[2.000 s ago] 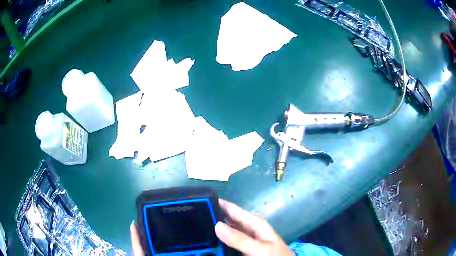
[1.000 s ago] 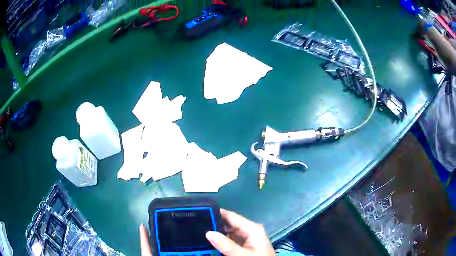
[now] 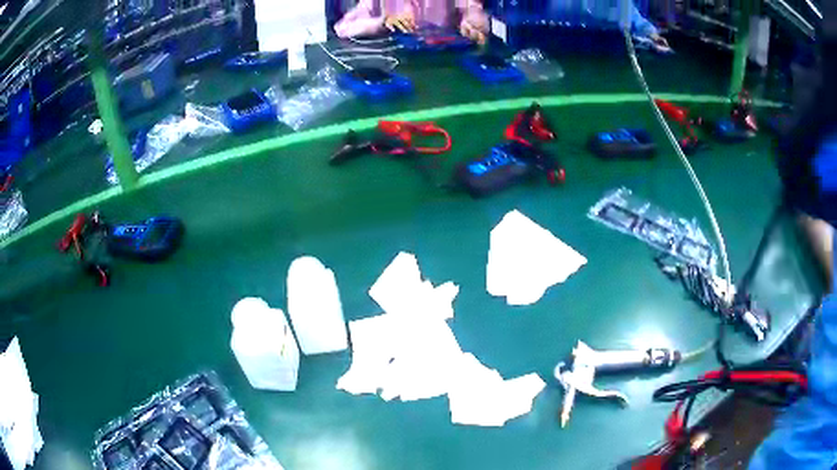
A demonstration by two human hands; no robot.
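Neither of my hands shows. A silver air blow gun (image 3: pixel 610 360) lies on the green bench (image 3: pixel 367 441) at the right front, brass tip toward me, joined to a pale air hose (image 3: pixel 684 151). Ragged white paper or cloth pieces (image 3: pixel 413 344) lie mid-bench, with one separate piece (image 3: pixel 528 259) behind them. Two white plastic bottles (image 3: pixel 266 347) stand left of the pieces. Lens packing film (image 3: pixel 179 427) with black-framed lenses lies at the front left. Another film strip (image 3: pixel 653 225) lies at the right. Red and black tester leads (image 3: pixel 734 378) are bundled at the right edge.
Several testers lie toward the green rail (image 3: pixel 303 139), including one mid-back (image 3: pixel 496 168) and one at left (image 3: pixel 145 237). Dark small parts (image 3: pixel 707 289) lie at right. Beyond the rail are more testers and a person's hands (image 3: pixel 399 23). Blue clothing (image 3: pixel 803 436) fills the lower right edge.
The view has lifted, so bench items sit lower and the rail and far bench show. The tester I held and my hands have left the picture. Red and black leads now show at right.
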